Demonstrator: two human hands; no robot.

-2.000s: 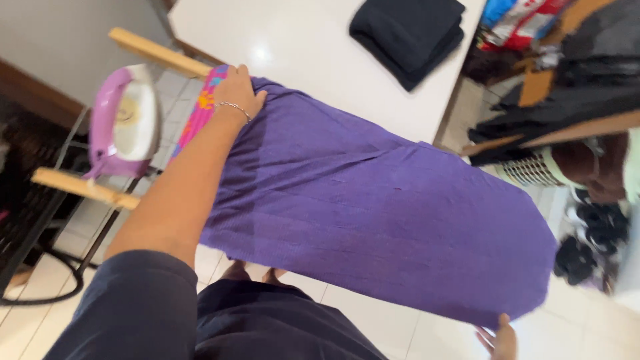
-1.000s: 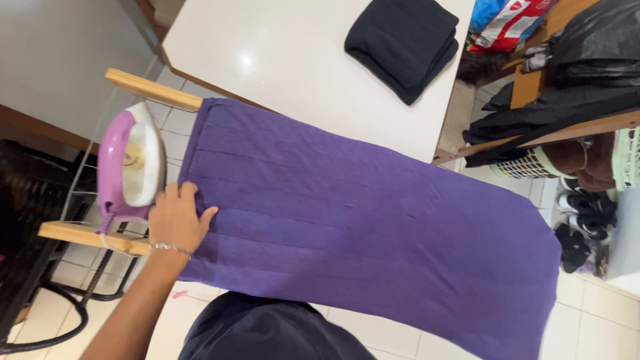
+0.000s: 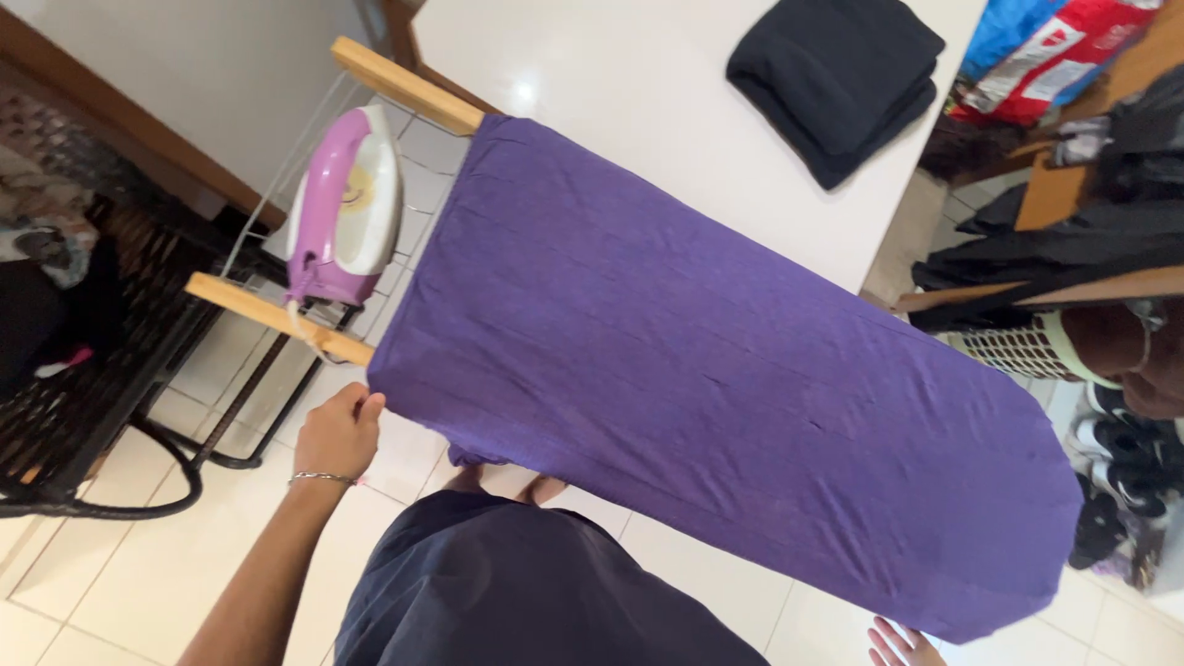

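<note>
A purple cloth [image 3: 703,351] covers the ironing board, with small wrinkles across it. My left hand [image 3: 340,433], with a bracelet at the wrist, is at the cloth's lower left corner, fingers curled; whether they pinch the fabric is unclear. Only the fingers of my right hand [image 3: 899,643] show, at the bottom edge by the board's rounded end, apart and partly under the cloth's edge. A pink and white clothes iron [image 3: 347,208] rests on the wire rack between the board's wooden bars.
Beyond the board stands a white table [image 3: 629,92] with a folded black garment [image 3: 837,83] on it. A black woven chair [image 3: 102,342] is at the left. Dark clothes, a basket [image 3: 1017,350] and shoes [image 3: 1124,462] are at the right.
The colourful patterned fabric at the board's left end, seen two seconds ago, is now covered by the purple cloth. My left hand has moved from the cloth's left edge to its lower corner.
</note>
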